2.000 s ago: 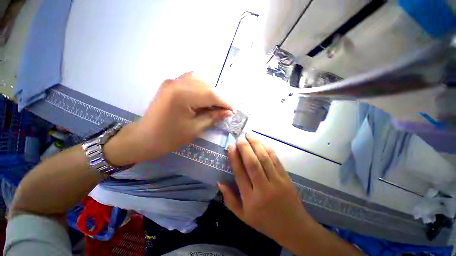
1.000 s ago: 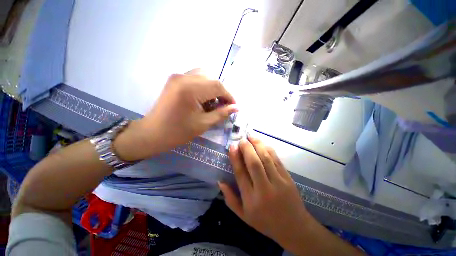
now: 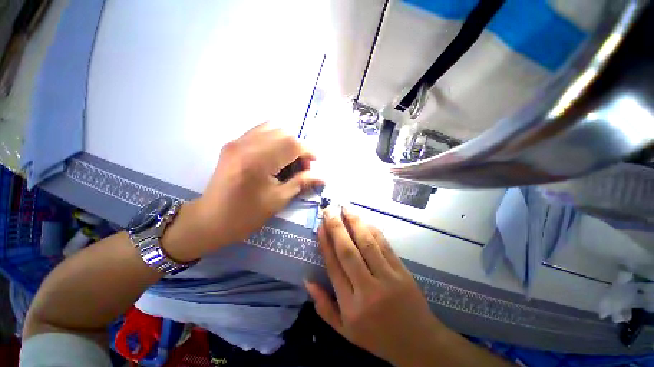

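A small light-blue cloth piece [image 3: 310, 215] lies near the table's front edge, with a small dark spot or part at its upper end, too small to tell what. My left hand [image 3: 262, 175], with a metal watch at the wrist, is above and left of it; thumb and fingertips are bent close together in the glare, and what they hold is not clear. My right hand [image 3: 366, 276] lies with its fingertips on the piece and the table, pressing it down. The sewing machine's needle area [image 3: 369, 118] is beyond my hands, washed out by glare.
Light-blue panels [image 3: 61, 93] lie at the left. The grey ruler strip [image 3: 280, 244] runs along the front edge. Grey-blue layers [image 3: 222, 301] hang below it, beside a red-handled thing [image 3: 136, 333]. A blue heap [image 3: 527, 229] lies right. A large blurred shiny shape [image 3: 545, 115] blocks the upper right.
The view has shifted and the shiny shape looms larger. The patterned grey square seen earlier between my fingertips no longer shows as such. My right hand has stayed on the piece.
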